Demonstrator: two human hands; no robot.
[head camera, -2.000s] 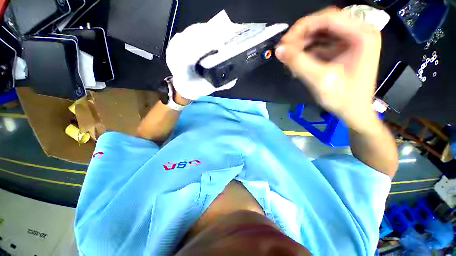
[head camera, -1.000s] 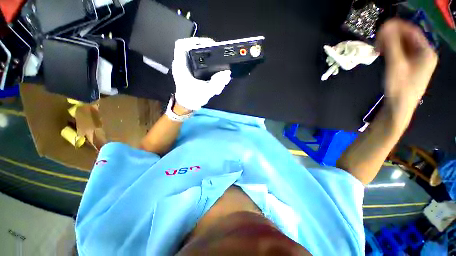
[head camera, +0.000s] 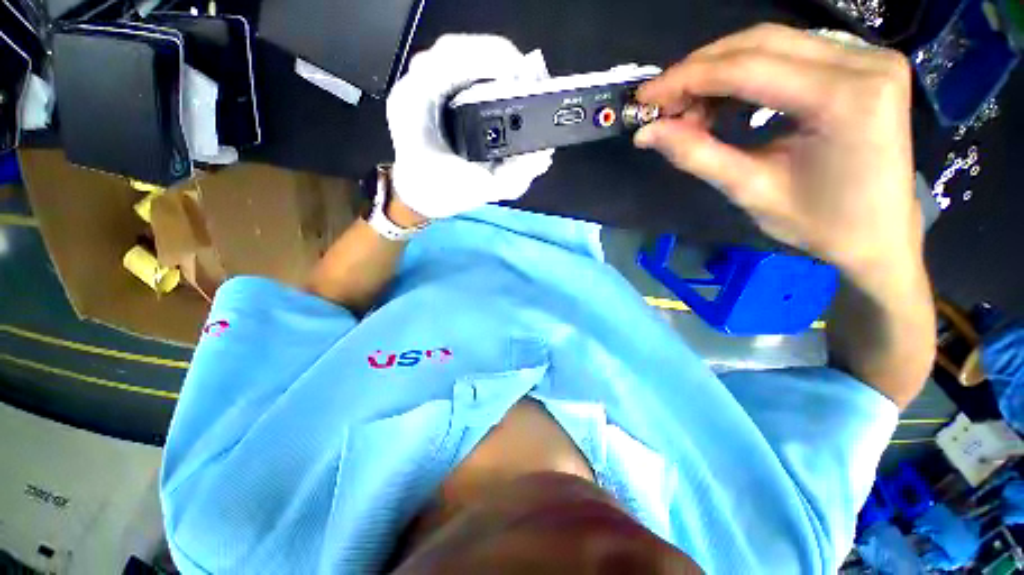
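My left hand (head camera: 466, 169), in a white glove, holds a flat black set-top box (head camera: 539, 126) by its end, port edge facing me. The edge shows a round power jack, a slot port, a red-ringed jack (head camera: 606, 117) and a metal connector (head camera: 640, 111) at the right end. My right hand (head camera: 786, 146) is bare. Its thumb and index fingertips pinch around the connector's end, on what looks like a small metal nut, mostly hidden between them.
Black units (head camera: 121, 99) stand and lie at the upper left. A brown box (head camera: 264, 242) is below them. A blue bin (head camera: 977, 51) and loose white rings (head camera: 957, 174) are at the right. A blue stool (head camera: 775, 294) is beyond the bench edge.
My right hand has come back from the nut tray and blue bin at the right to the connector. My left hand still holds the box, which is now slightly further right.
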